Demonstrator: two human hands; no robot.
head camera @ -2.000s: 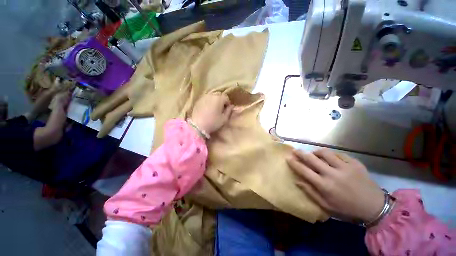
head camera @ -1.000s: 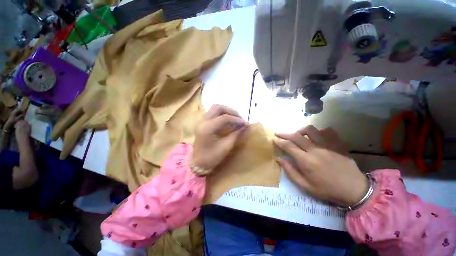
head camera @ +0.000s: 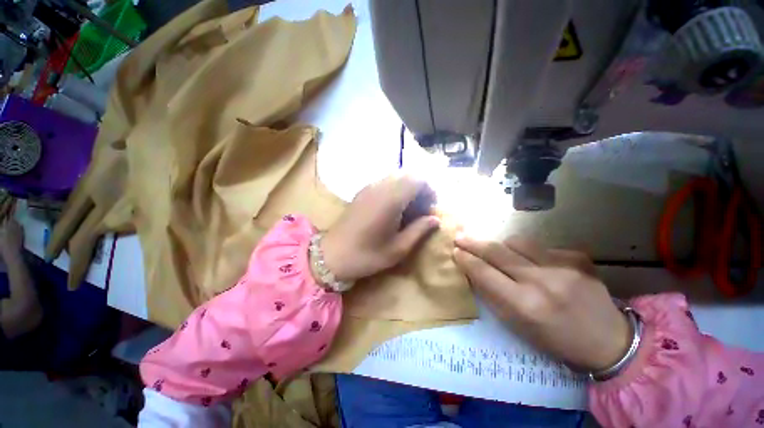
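A tan garment piece (head camera: 243, 167) lies in folds left of the sewing machine head (head camera: 503, 67), and its right end reaches the glare below the head. My left hand (head camera: 381, 227) holds the cloth near this end, thumb and fingers together. My right hand (head camera: 544, 292) is just right of it, fingertips at the cloth's right edge, palm down. The presser foot and needle are lost in the bright glare, so I cannot tell whether the cloth is under the foot.
Orange-handled scissors (head camera: 708, 234) lie right of my right hand. A printed ruler (head camera: 469, 359) runs along the front table edge. A purple machine (head camera: 42, 150) and green basket (head camera: 105, 33) are at the left, with another person's arm (head camera: 17, 284). More tan cloth (head camera: 289, 403) hangs below the table.
The view has moved closer to the machine. Both hands have brought the cloth's right end from the table front up toward the needle area. My left hand has moved from the folds to this end.
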